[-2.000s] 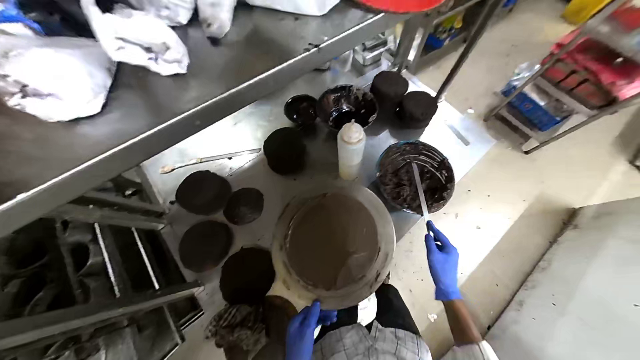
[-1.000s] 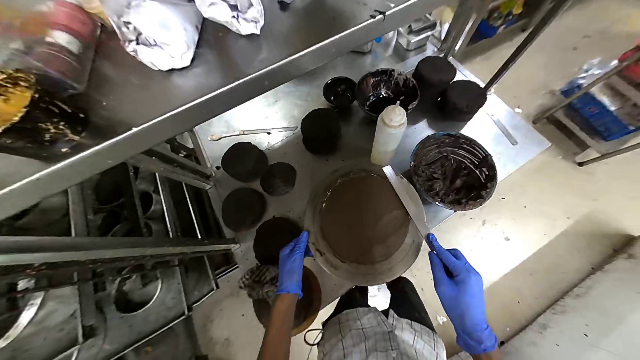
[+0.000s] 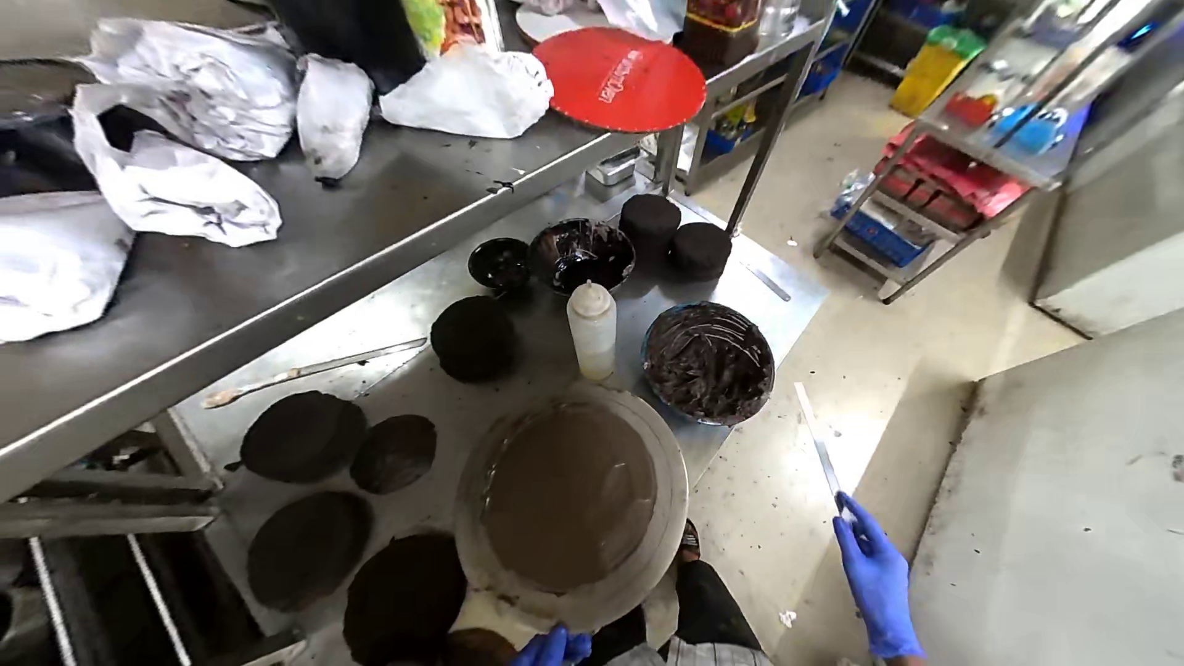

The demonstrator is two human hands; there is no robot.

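My right hand (image 3: 869, 573), in a blue glove, grips an offset or straight metal spatula (image 3: 819, 439) by its handle, out over the floor to the right of the table. My left hand (image 3: 552, 646), also gloved in blue, is at the near rim of a round turntable (image 3: 671, 518); whether its fingers hold the rim I cannot tell. A flat round cake covered in brown cream (image 3: 569, 499) lies on the turntable. Behind it are a squeeze bottle (image 3: 593, 333) and a bowl of dark chocolate cream (image 3: 709, 363).
Several dark cake layers (image 3: 303, 437) lie at left, with a long thin tool (image 3: 314, 370) behind them. Dark bowls (image 3: 583, 257) and cakes (image 3: 700, 251) stand at the back. A steel shelf (image 3: 416, 185) overhangs the table, bearing piping bags (image 3: 185, 185) and a red cake board (image 3: 620, 79).
My right hand has moved the spatula off the cake and out to the right. My left hand has gone from the turntable's left side to its near edge.
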